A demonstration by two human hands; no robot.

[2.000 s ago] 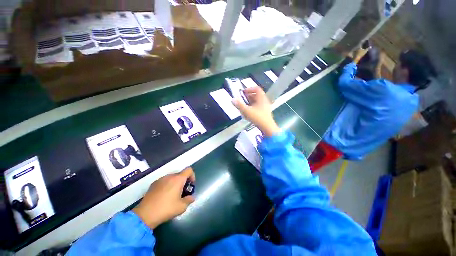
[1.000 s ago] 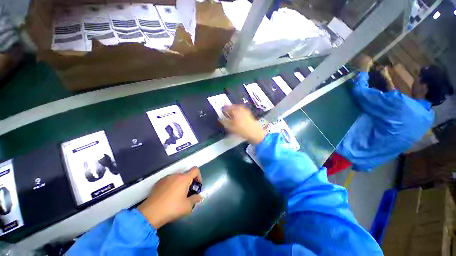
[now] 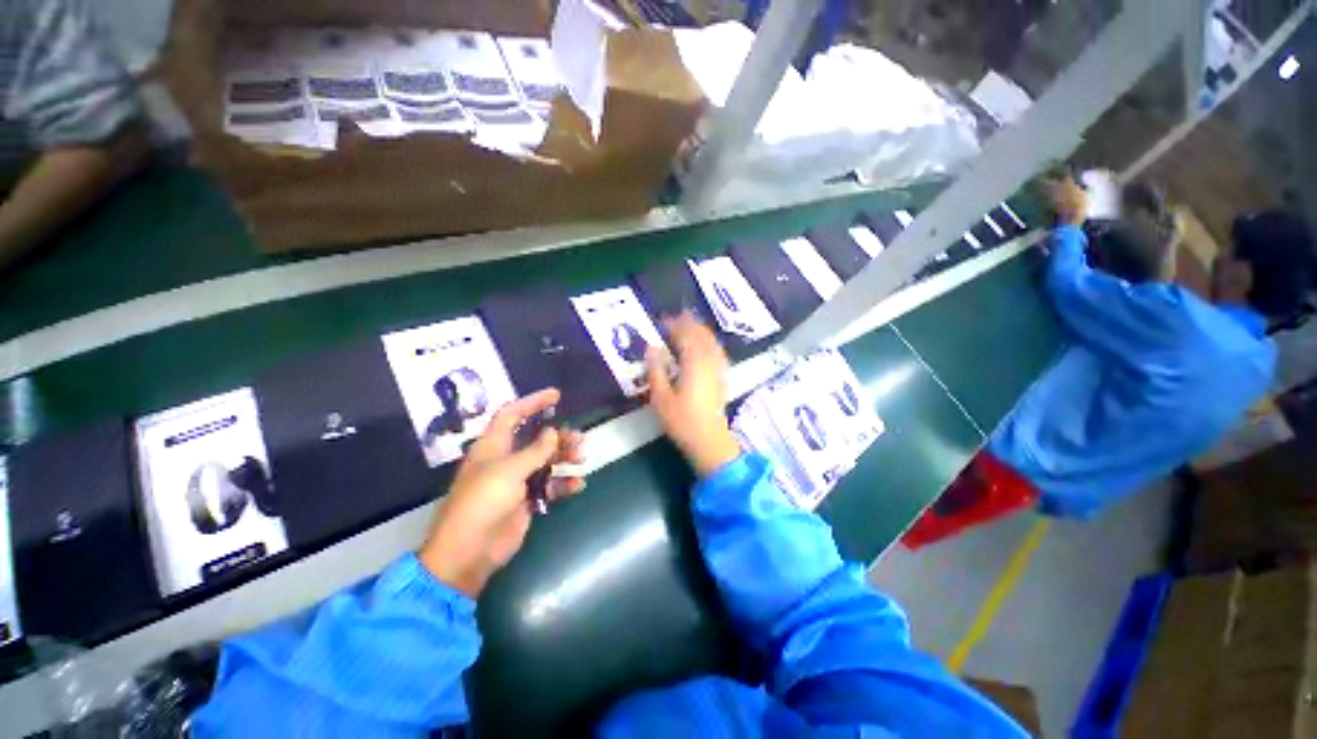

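My left hand (image 3: pixel 498 491) is over the near rail, fingers curled around a small black charging cable (image 3: pixel 542 469). My right hand (image 3: pixel 692 387) is over the near part of the belt, beside a white manual (image 3: pixel 621 339) on a black gift box; its fingers are slightly blurred and I see nothing in them. More manuals, such as one at left (image 3: pixel 211 491), lie on black gift boxes (image 3: pixel 340 426) in a row on the green conveyor belt (image 3: pixel 318 296). A fanned stack of manuals (image 3: pixel 812 426) lies on the dark green side table at right.
A torn brown carton (image 3: pixel 433 195) of manuals stands across the belt, with white plastic wrapping (image 3: pixel 881 116) beside it. A slanted metal post (image 3: pixel 997 181) crosses the belt. A person in blue (image 3: pixel 1155 361) works at right. Another person's arm shows at upper left. Clear plastic (image 3: pixel 109 686) lies lower left.
The boxes have shifted left in view. My left hand has risen to the rail with the cable and opened somewhat. My right hand has drawn back from the manual. The fanned stack is more exposed.
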